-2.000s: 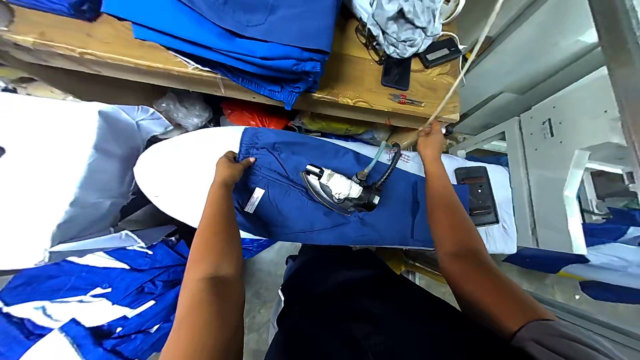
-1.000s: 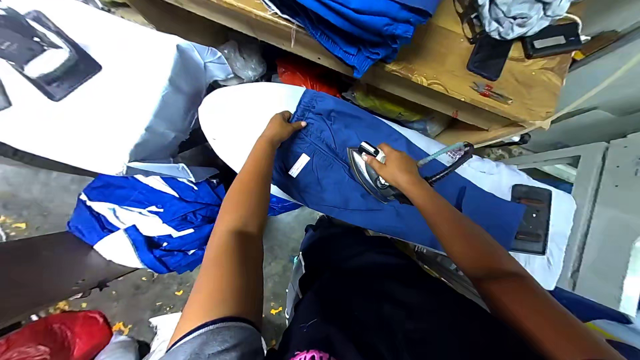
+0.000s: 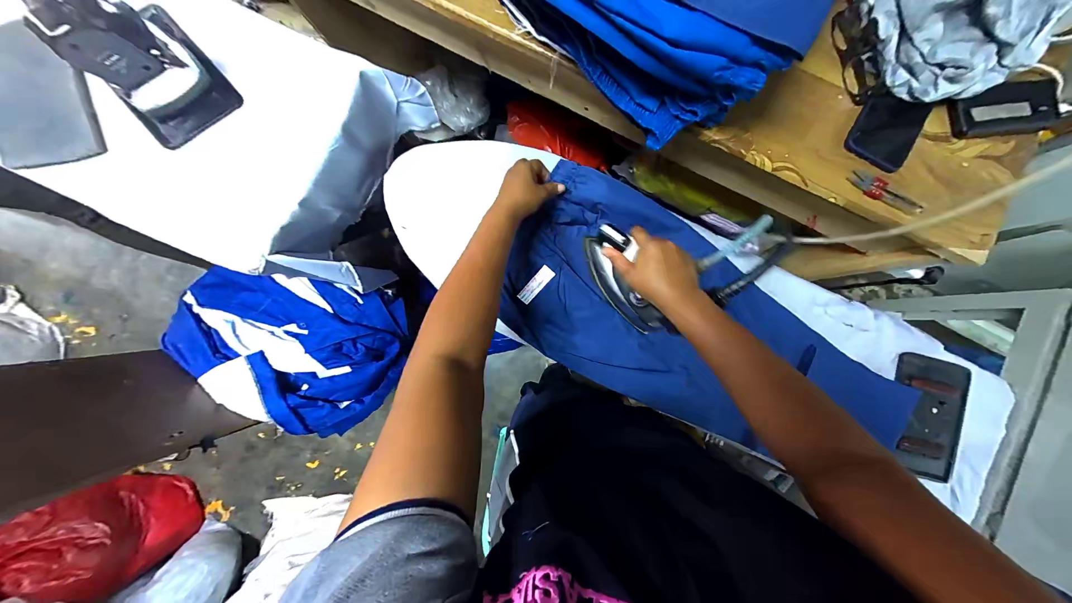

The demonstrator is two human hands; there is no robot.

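Observation:
Blue trousers with an elastic waistband (image 3: 695,335) lie along a white ironing board (image 3: 444,197). My left hand (image 3: 528,188) pinches the waistband at its upper corner. A small white label (image 3: 536,284) shows on the cloth below that hand. My right hand (image 3: 657,264) grips the handle of a steam iron (image 3: 620,289), whose soleplate rests on the trousers at the middle of the board. A hose and a cable run from the iron to the upper right. The iron's rear is partly hidden by my right hand and forearm.
A dark iron rest (image 3: 932,414) lies at the board's right end. Behind stands a wooden table (image 3: 754,167) with folded blue garments (image 3: 670,50), a phone (image 3: 888,130) and thread snips (image 3: 885,192). Left are a white-covered table (image 3: 251,126) and a blue-and-white garment heap (image 3: 293,343).
Two seconds ago my right hand held the hose beside the standing iron; now it holds the iron's handle. My left hand has stayed at the waistband. The view has shifted left.

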